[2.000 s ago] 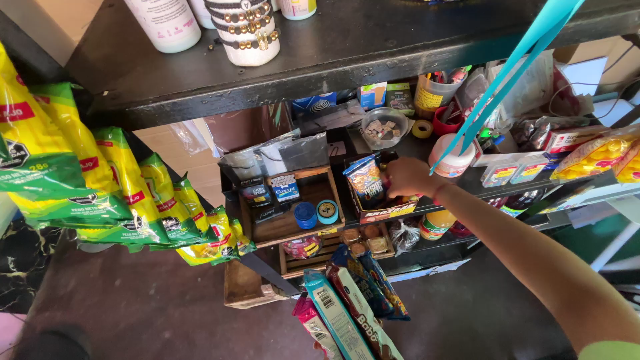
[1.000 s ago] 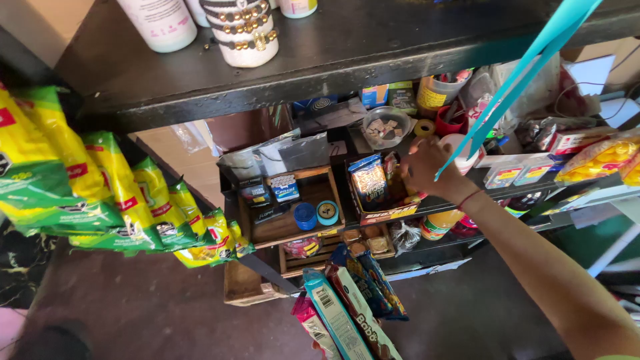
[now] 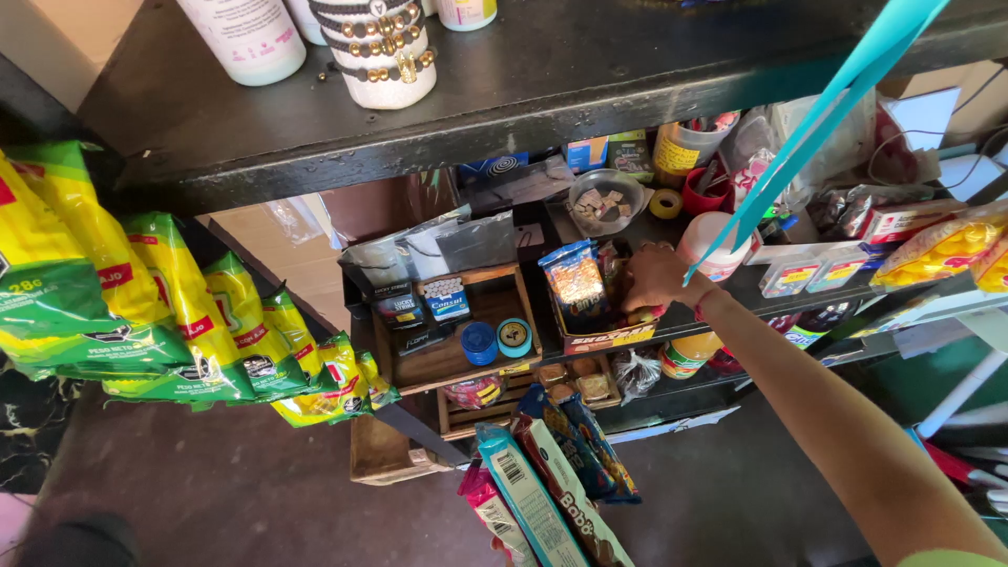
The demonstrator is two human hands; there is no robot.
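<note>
My right hand [image 3: 655, 277] reaches down into a small open cardboard display box [image 3: 610, 340] on the shelf. Its fingertips are hidden among small wrapped items, so a hold cannot be made out. A blue snack packet [image 3: 575, 283] stands in the left part of that box. At the bottom, several packaged snacks are bunched together: a pink packet [image 3: 494, 508], a light blue packet [image 3: 529, 492], a brown and white cookie packet [image 3: 567, 492] and dark blue packets [image 3: 579, 449]. My left hand [image 3: 498, 545] supports them from below, mostly hidden behind the packets.
Yellow-green snack bags [image 3: 169, 307] hang at left. A wooden tray [image 3: 457, 354] holds cigarette packs and two round tins. Behind the box are a clear tub [image 3: 606, 201] and a pink-white jar [image 3: 713, 244]. The upper shelf's edge [image 3: 472, 134] and a turquoise ribbon [image 3: 819, 126] cross the view.
My right hand was raised above the box's right side one second ago; it is now lowered into the box. The bunch of packets has stayed in about the same place.
</note>
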